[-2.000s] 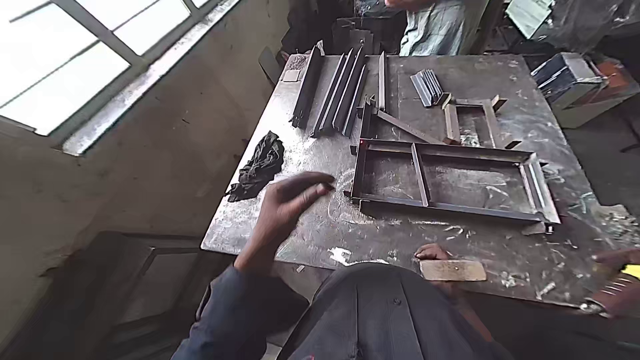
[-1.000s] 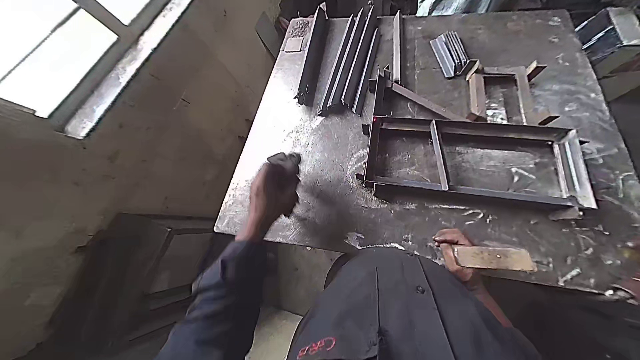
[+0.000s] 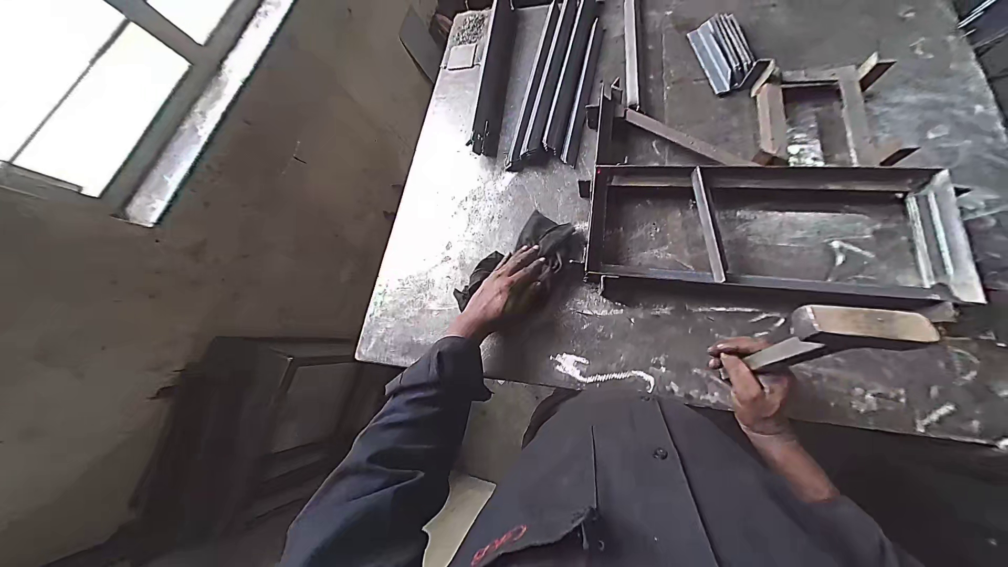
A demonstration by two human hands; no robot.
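My left hand lies over a dark cloth, pressing it on the metal tabletop. Whether its fingers grip the cloth or only rest on it cannot be told. My right hand is closed around the flat metal part of a wooden-handled tool, perhaps a brush or scraper, held at the table's near edge with its wooden part pointing right. Beyond both hands lies a rectangular steel frame with one crossbar, its left end close to the cloth.
Long steel angle bars lie at the back left. A bundle of short metal pieces and a smaller metal frame sit at the back right. A wall with a window stands left of the table. Chalk marks show near the front edge.
The left hand has moved right over the table, and the dark cloth is now under it, beside the large frame. The right hand has raised the wooden-handled tool slightly. The view has moved closer.
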